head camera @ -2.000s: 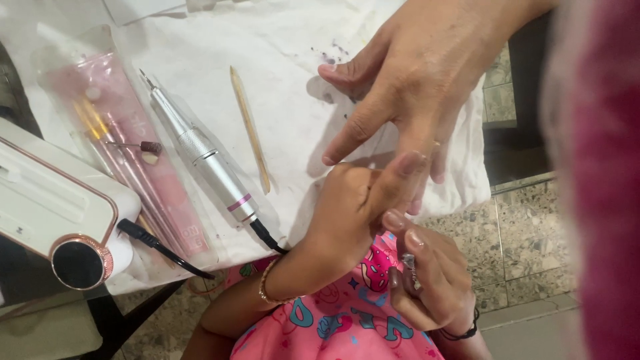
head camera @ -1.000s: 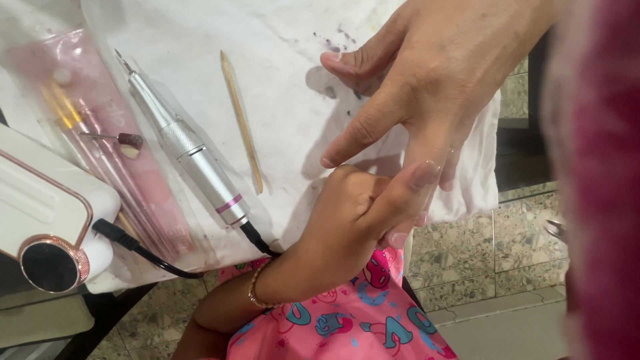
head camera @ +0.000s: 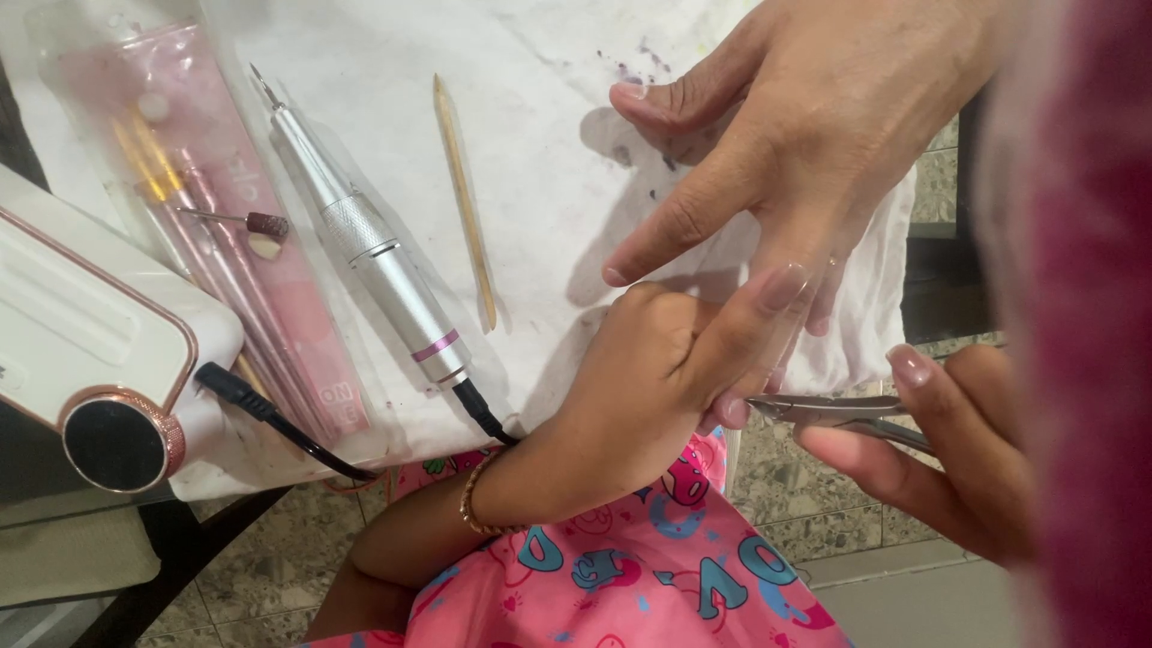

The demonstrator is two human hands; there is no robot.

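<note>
My left hand (head camera: 630, 387), with a beaded bracelet at its wrist, is closed around a finger of another person's hand (head camera: 801, 153), its thumb lying on top. That hand reaches in from the upper right, palm down, with thumb and index finger spread over the cloth. From the right side comes my right hand (head camera: 963, 441), holding a metal cuticle nipper (head camera: 837, 412) between thumb and fingers. The nipper's jaws are at a fingertip just below my left hand; whether they touch it I cannot tell. A magenta blur hides part of my right hand.
On the white cloth (head camera: 549, 162) lie a wooden cuticle stick (head camera: 465, 202), a silver electric nail drill (head camera: 373, 243) with a black cord, and a pink pouch (head camera: 270, 270) of brushes with a sanding bit (head camera: 267, 223) on it. A white device (head camera: 90, 297) with a round knob stands left.
My right hand was near my left a while ago, then mostly out of view; now it is back from the right with the nipper at the fingertip. My left hand keeps its hold.
</note>
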